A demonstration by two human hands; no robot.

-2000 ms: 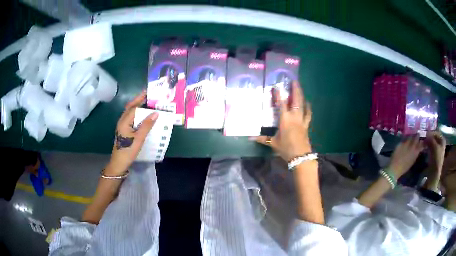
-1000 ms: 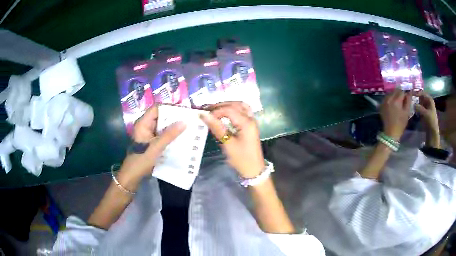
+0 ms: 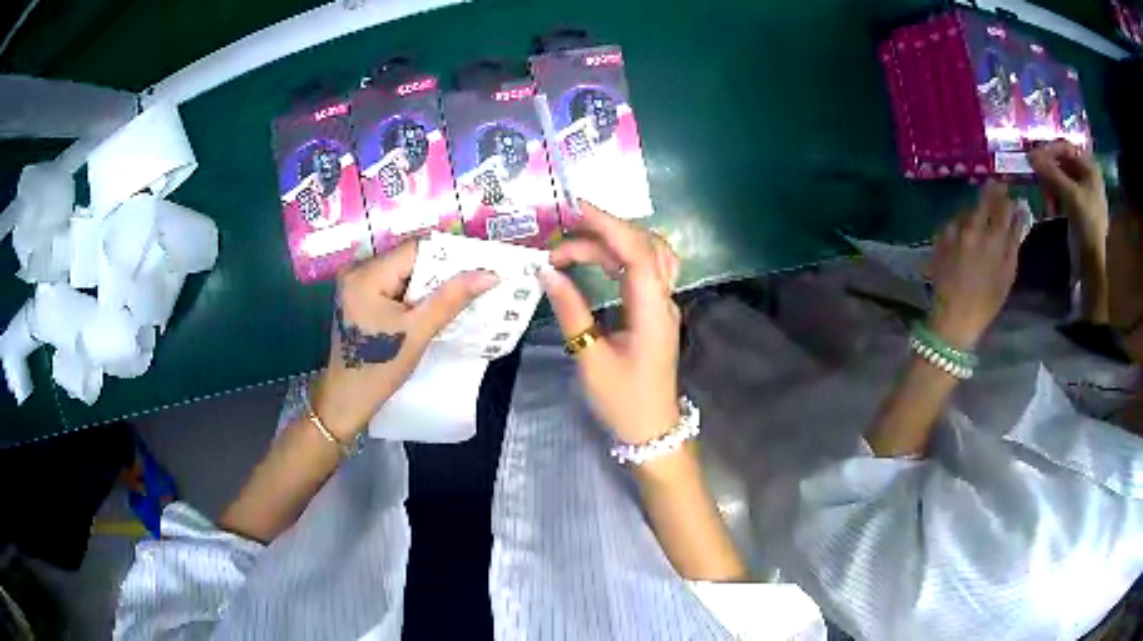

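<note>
Several pink-and-black smartwatch boxes [image 3: 401,157] lie side by side on the dark green worktop, watch pictures up. The third box from the left [image 3: 499,163] shows a small white label low on its front. My left hand [image 3: 389,319] holds a white label sheet [image 3: 470,319] with small printed marks, just below the boxes, its lower end hanging down. My right hand [image 3: 627,313] is at the sheet's upper right corner, thumb and forefinger close to its edge. Whether a label is between these fingertips cannot be told.
Curled blank backing paper [image 3: 113,251] is heaped at left. A white rail [image 3: 276,50] runs behind the boxes. At right, a neighbouring worker's hands [image 3: 984,251] are near a row of pink boxes [image 3: 934,100].
From the box at far right, my right hand has moved to the label sheet. The boxes appear further left and higher in view. The sheet's lower part now bends down.
</note>
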